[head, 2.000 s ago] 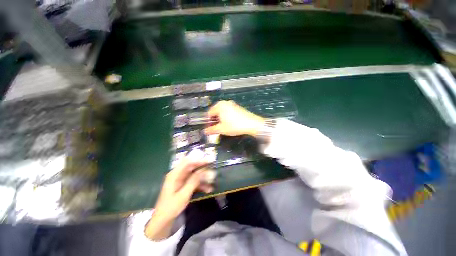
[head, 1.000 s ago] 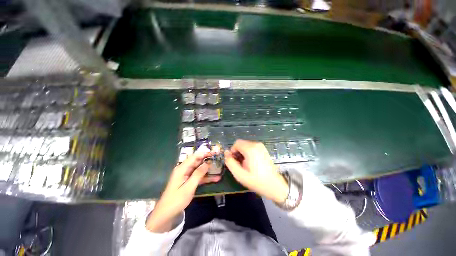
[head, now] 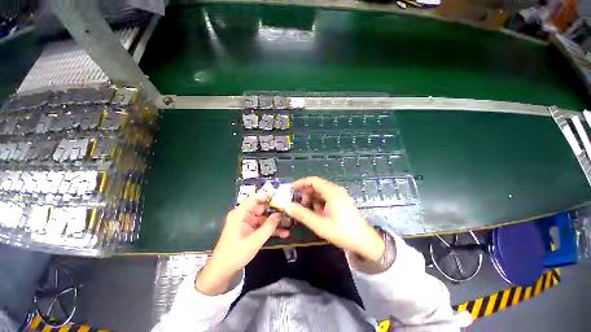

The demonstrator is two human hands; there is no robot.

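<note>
A small unit with a bright white face and a yellow edge (head: 281, 196) is held between the fingertips of both hands, above the front edge of the clear blister tray (head: 350, 165). My left hand (head: 245, 237) grips it from the left, with something dark and grey under the fingers. My right hand (head: 334, 217) holds its right side; a dark part shows by the fingertips. Grey units (head: 266, 143) fill the left pockets of the tray rows, some with yellow edges. A bright white square (head: 297, 102) lies in the back row.
Stacked filled trays (head: 58, 175) stand at the left on the green bench. A pale metal rail (head: 453, 102) separates the bench from the green belt (head: 389, 58). White strips (head: 577, 142) lie at far right. A blue stool (head: 517, 253) stands below at the right.
Both hands have come together at the tray's front left. My right hand has moved from over the tray rows down to the unit. The white face with the yellow edge now shows clearly.
</note>
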